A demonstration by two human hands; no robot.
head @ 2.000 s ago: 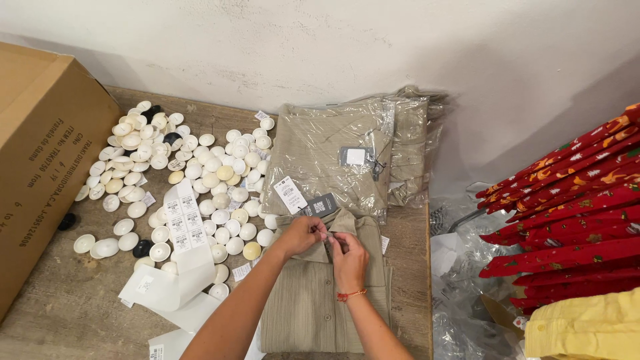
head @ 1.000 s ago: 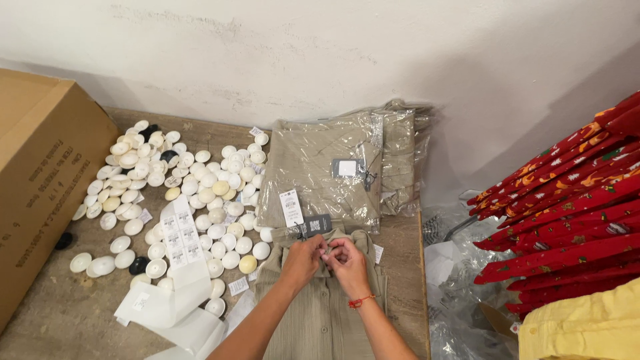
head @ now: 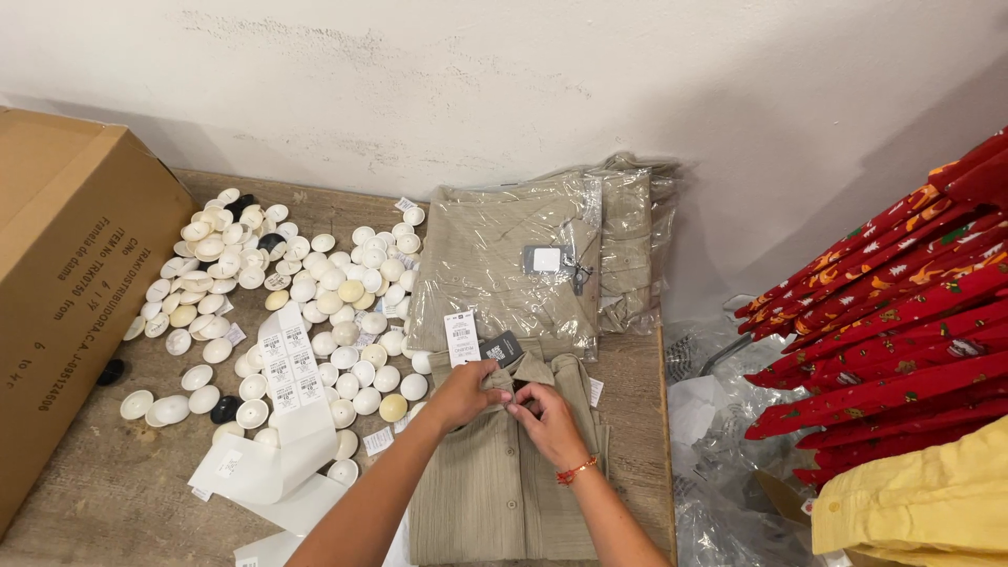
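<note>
An olive-beige buttoned shirt [head: 472, 472] lies folded on the wooden table, its collar toward the wall. My left hand [head: 470, 394] pinches the shirt's front edge just below the collar. Against it, my right hand [head: 547, 417], with a red bracelet at the wrist, grips the facing edge of the placket; the fingertips nearly meet, and what lies between them is too small to tell. A white paper tag [head: 461, 337] and a dark hang tag [head: 502, 348] stick out above the collar. Beyond them lie similar garments in clear plastic bags [head: 504, 268].
Many round security tags [head: 346, 315], mostly white, cover the table's left part, beside a strip of printed labels [head: 291, 370]. A cardboard box [head: 87, 299] stands far left. Right of the table edge are plastic wrappings [head: 709, 472], red patterned garments [head: 882, 339] and a yellow garment [head: 913, 488].
Both hands stay close together at the shirt's collar opening, with small shifts of the fingers. The table's other things have kept their places.
</note>
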